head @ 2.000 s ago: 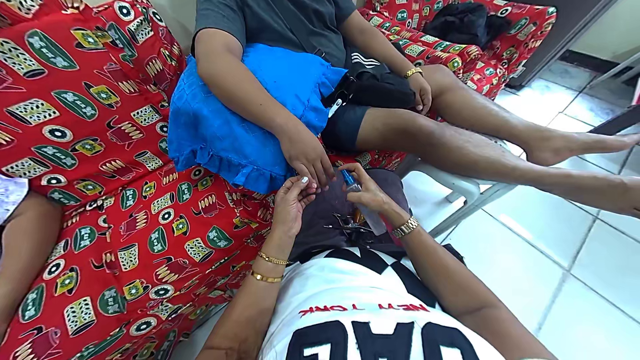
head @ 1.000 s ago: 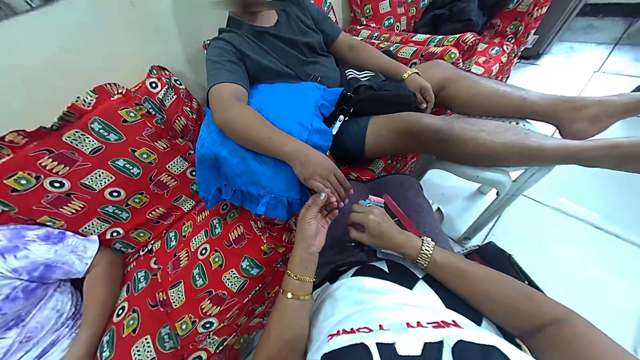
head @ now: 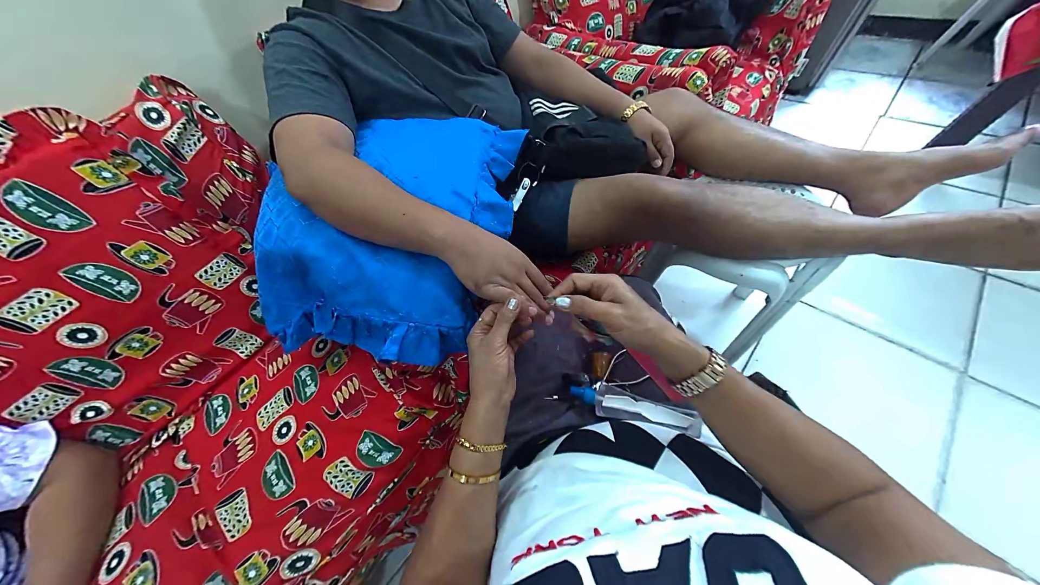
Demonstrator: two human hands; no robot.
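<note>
The other person's hand (head: 505,268) reaches down from a blue ruffled pillow (head: 366,292). My left hand (head: 494,345), with gold bracelets at its wrist, is closed on that hand's fingertips from below. At the same fingertips, on the right, is my right hand (head: 613,309), thumb and index finger pinched together; whether something small is between them cannot be told. A gold watch (head: 702,372) is on my right wrist. Below, on my lap, lie a clear plastic bottle with a blue tip (head: 642,409) and a small amber-brown item (head: 601,366).
The other person sits on a sofa with a red patterned cover (head: 244,406), bare legs across a white plastic chair (head: 743,280). A black bag (head: 581,142) rests on their lap. Part of another person's arm (head: 73,496) shows at the lower left. White floor tiles (head: 877,349) lie to the right.
My right hand held the blue-tipped bottle two seconds ago; the bottle now lies on my lap and that hand is at the other person's fingertips. My left hand stays at those fingers.
</note>
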